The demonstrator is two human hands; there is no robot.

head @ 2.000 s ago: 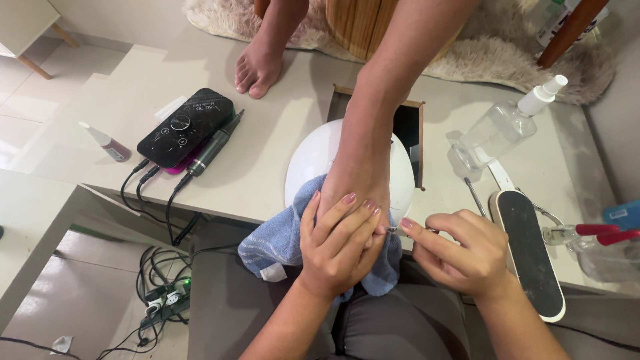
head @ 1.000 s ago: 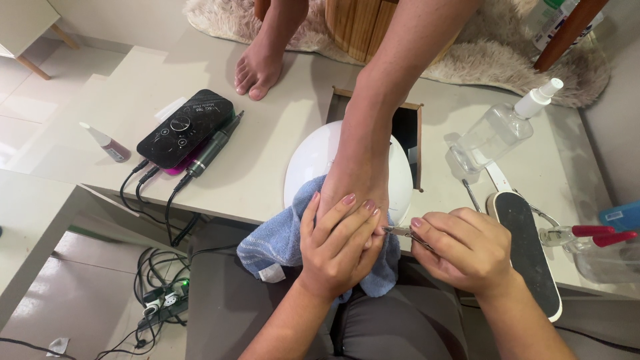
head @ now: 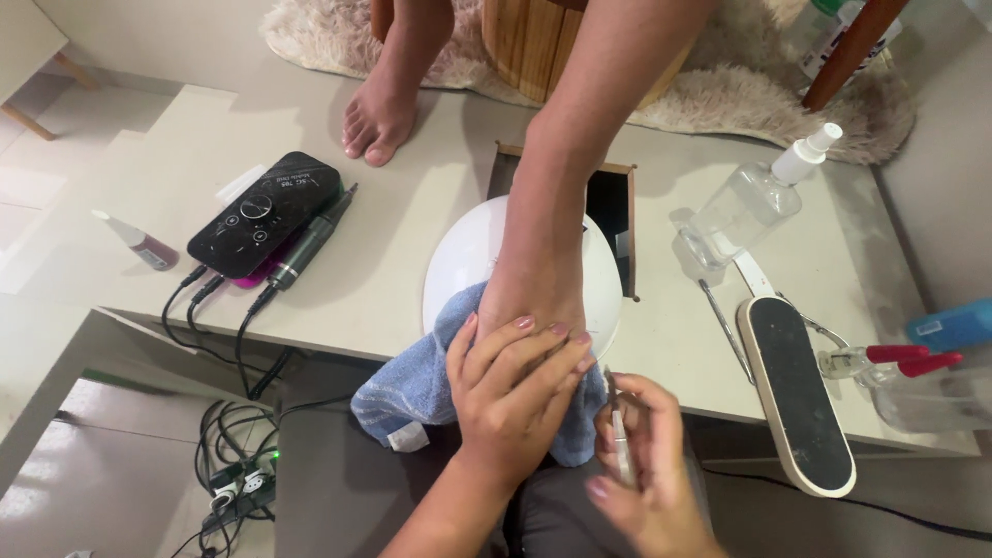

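Note:
My left hand (head: 515, 387) lies over the toes of another person's bare foot (head: 535, 287), its fingers closed around the front of the foot. That foot rests on a blue towel (head: 411, 391) above a rounded white device (head: 457, 256). Just right of the toes, my right hand (head: 647, 457) holds a slim metal tool (head: 620, 442), probably nippers or cuticle cutters, its tip pointing up and away from me. The toes are mostly hidden under my left fingers.
An electric nail drill's control box (head: 267, 213) and handpiece (head: 310, 244) lie left, near a small bottle (head: 139, 242). At right are a foot file (head: 798, 395), a metal pusher (head: 726, 329), a spray bottle (head: 744, 209) and red-handled nippers (head: 899, 356). Cables (head: 232, 465) hang below.
My right hand has moved down and turned, so the metal tool now stands off the toes with its length in view. My left hand stays on the foot.

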